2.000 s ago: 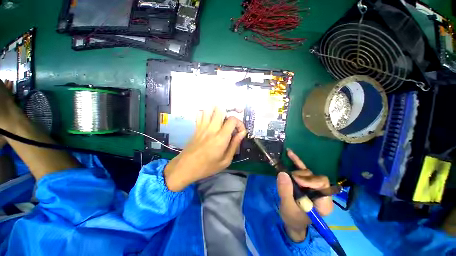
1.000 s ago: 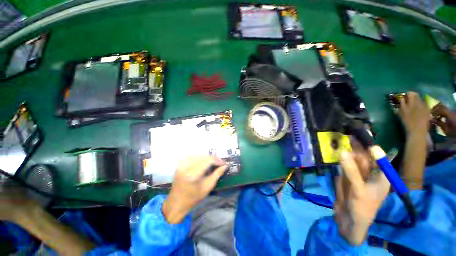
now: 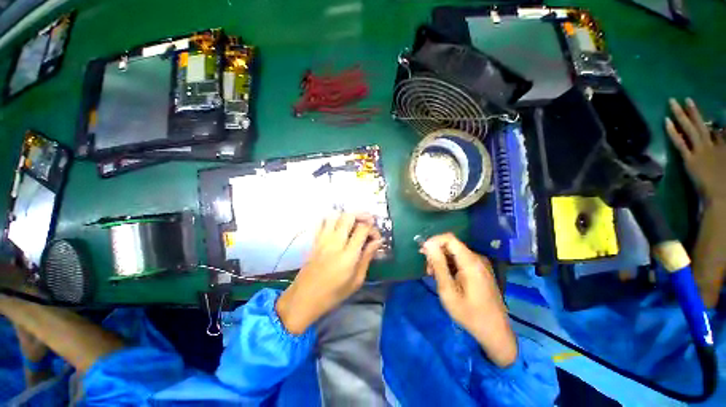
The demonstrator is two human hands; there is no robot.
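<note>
The tablet assembly (image 3: 271, 203) lies on the green mat in front of me, its bright area to the left and gold flex cables (image 3: 368, 164) at its upper right. My left hand (image 3: 333, 262) rests over its lower right part, fingertips bunched; what they pinch is hidden. Solder wire (image 3: 231, 275) runs from the spool (image 3: 148, 246) towards my left hand. My right hand (image 3: 468, 288) is just right of the tablet, thumb and index finger together at a tiny pale thing I cannot make out. The soldering iron (image 3: 686, 288) sits in its stand at the right.
A red lead-wire bundle (image 3: 334, 94) lies above the tablet. Stacked tablets (image 3: 131, 107) are at upper left. The tape roll (image 3: 415, 193), fume fan (image 3: 440, 107), blue station (image 3: 513, 199) and yellow sponge (image 3: 585, 229) stand at right. A binder clip (image 3: 213, 315) is at the edge. Neighbours' arms show at both sides.
The soldering iron has gone from my right hand into the stand. My right hand has come back left beside the tablet. My left hand stays over the tablet. The camera view has shifted.
</note>
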